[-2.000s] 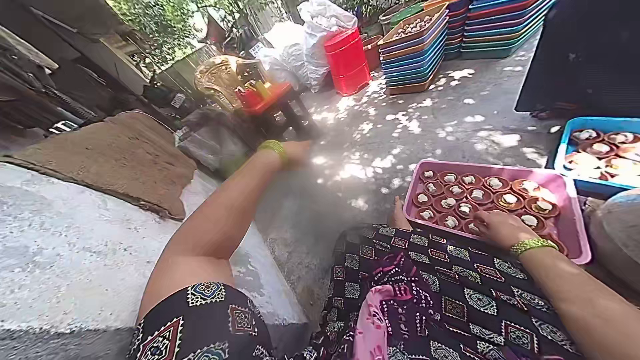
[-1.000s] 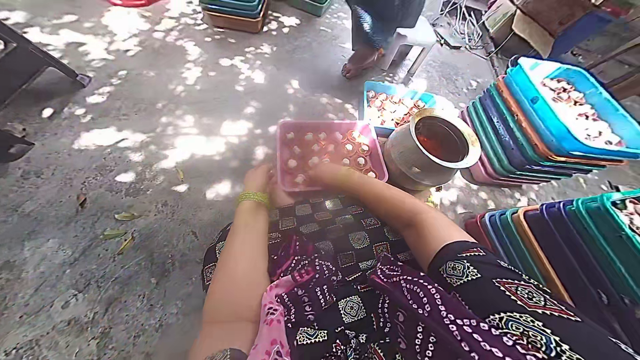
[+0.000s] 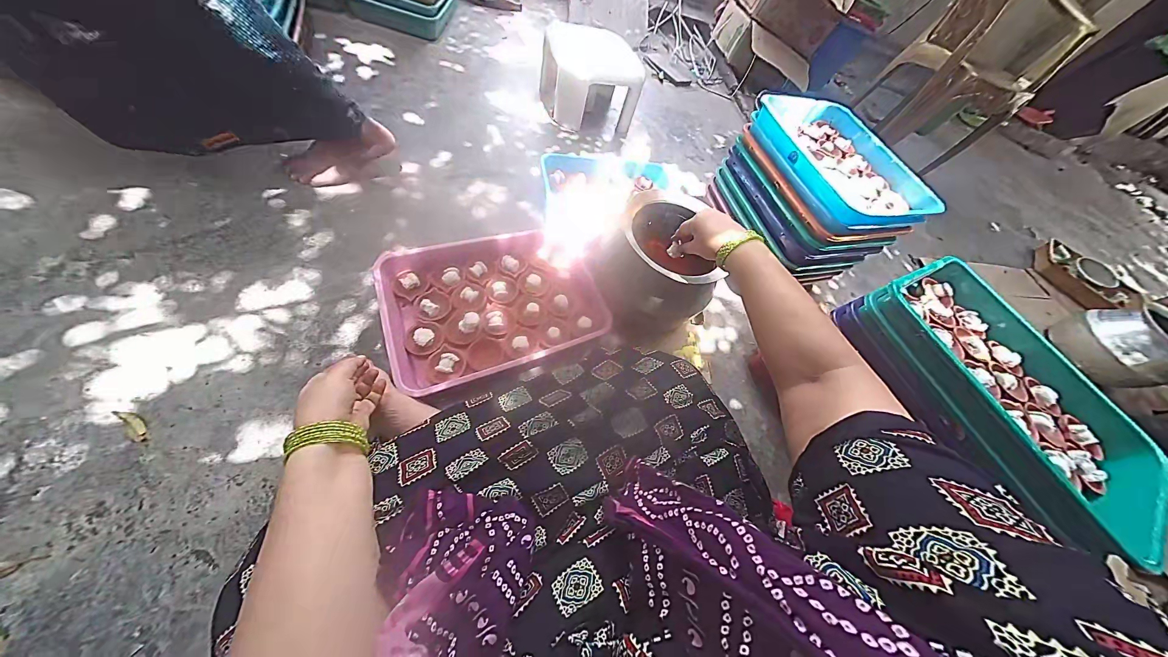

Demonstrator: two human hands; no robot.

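Note:
My right hand (image 3: 701,235) reaches over the mouth of a metal pot (image 3: 652,297) that holds dark reddish liquid, its fingers pinching a small white piece. My left hand (image 3: 339,394) rests, fingers loosely curled, beside the near left corner of a pink plastic tray (image 3: 394,338); whether it holds anything cannot be told. In the tray stand several small round clay cups (image 3: 422,338), most with a white lump inside. One cup (image 3: 486,353) near the front shows no white lump. Glare washes out the tray's far right corner and the pot's left side.
Stacked plastic trays (image 3: 808,205) with white-topped cups stand beyond the pot; a green tray (image 3: 1022,429) tops another stack at right. A blue tray (image 3: 557,164) lies behind the pot. A white stool (image 3: 593,68) and a person's bare foot (image 3: 342,155) are farther back.
My right hand has moved from the pink tray to the pot's mouth. My left hand stays near the tray's left corner. The person now stands at the left. The view has shifted.

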